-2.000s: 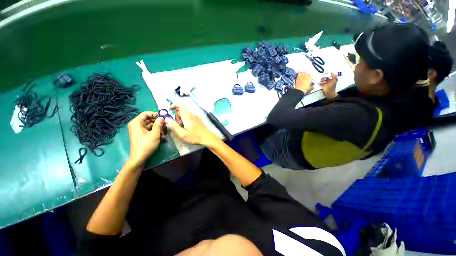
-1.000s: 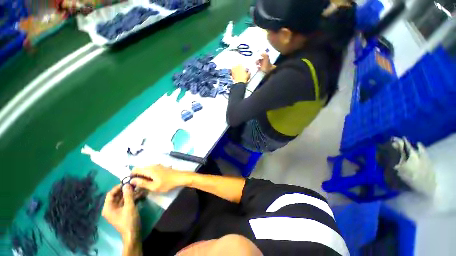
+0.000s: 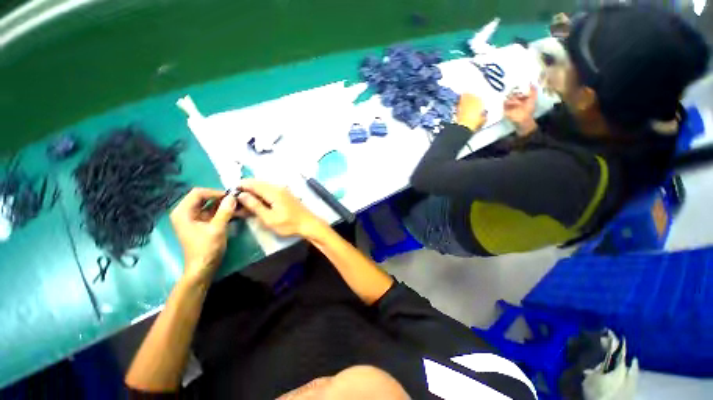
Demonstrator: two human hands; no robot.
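My left hand (image 3: 202, 226) and my right hand (image 3: 275, 209) meet over the near edge of the bench. Their fingertips pinch a small dark piece (image 3: 234, 194) between them, mostly hidden by the fingers; it looks like a thin black strap, and whether a mini handbag is with it cannot be told. A tangled pile of black straps (image 3: 129, 187) lies on the green mat left of my hands. The hammer (image 3: 328, 198) lies on the white sheet (image 3: 293, 117) right of my hands, its black grip towards the near edge. Two mini handbags (image 3: 367, 130) stand on the sheet further right.
A neighbour (image 3: 532, 172) sits at the right, hands over the sheet. A heap of mini handbags (image 3: 406, 82) and scissors (image 3: 492, 76) lie near them. A small strap bunch (image 3: 27, 195) is at far left. Blue crates (image 3: 633, 305) and a blue stool (image 3: 532, 340) are on the floor.
The view swung right and back again. My hands stay together; a dark ring shape visible earlier at my fingertips is now mostly covered by the fingers.
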